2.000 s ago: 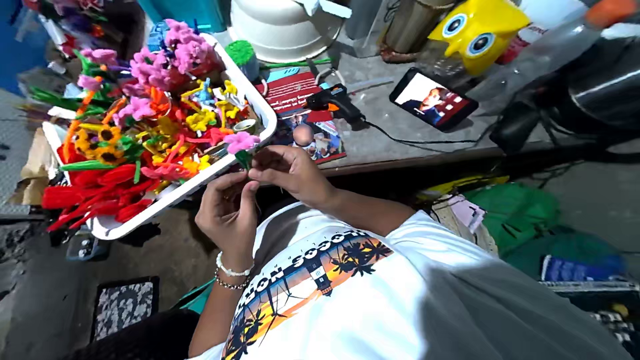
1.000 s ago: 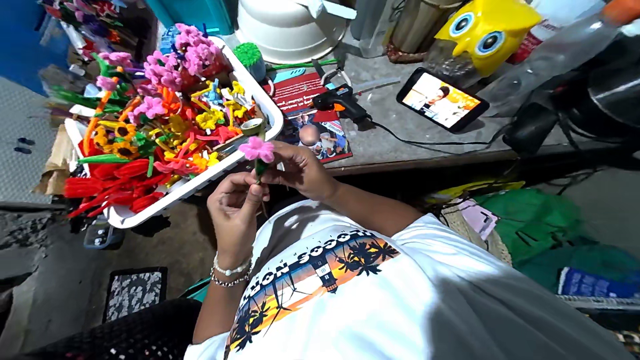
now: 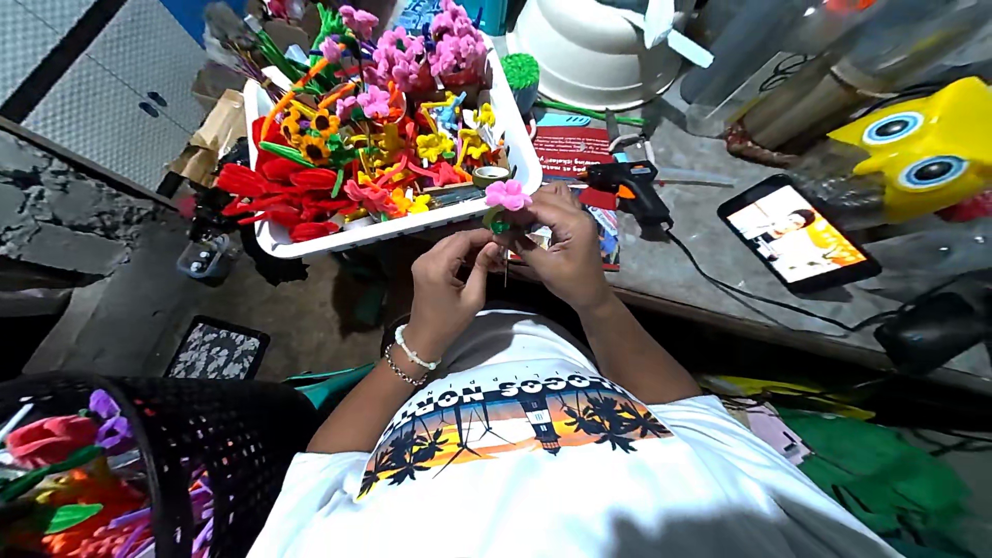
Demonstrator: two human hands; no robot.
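Observation:
A pink pipe-cleaner flower [image 3: 508,195] with a green base and a thin stem stands upright between my two hands. My left hand [image 3: 457,271] pinches the stem low down between thumb and fingertips. Around the green part just under the bloom, my right hand [image 3: 559,242] closes its fingers. Behind them, a white plastic tray [image 3: 380,239] holds many fuzzy flowers in red, pink, yellow and orange. A roll of tape [image 3: 490,176] lies at the tray's near corner. The black and orange hot glue gun [image 3: 634,190] rests on the table to the right of my right hand.
A phone [image 3: 798,232] lies lit on the grey table [image 3: 713,252], with the glue gun's black cord in front. Farther right is a yellow owl-like figure [image 3: 914,151]. A white basin [image 3: 593,62] stands behind. At lower left, a black basket [image 3: 147,465] holds more fuzzy flowers.
The view has shifted, and the black basket at lower left now shows its flowers. Both hands still hold the pink flower in front of the tray.

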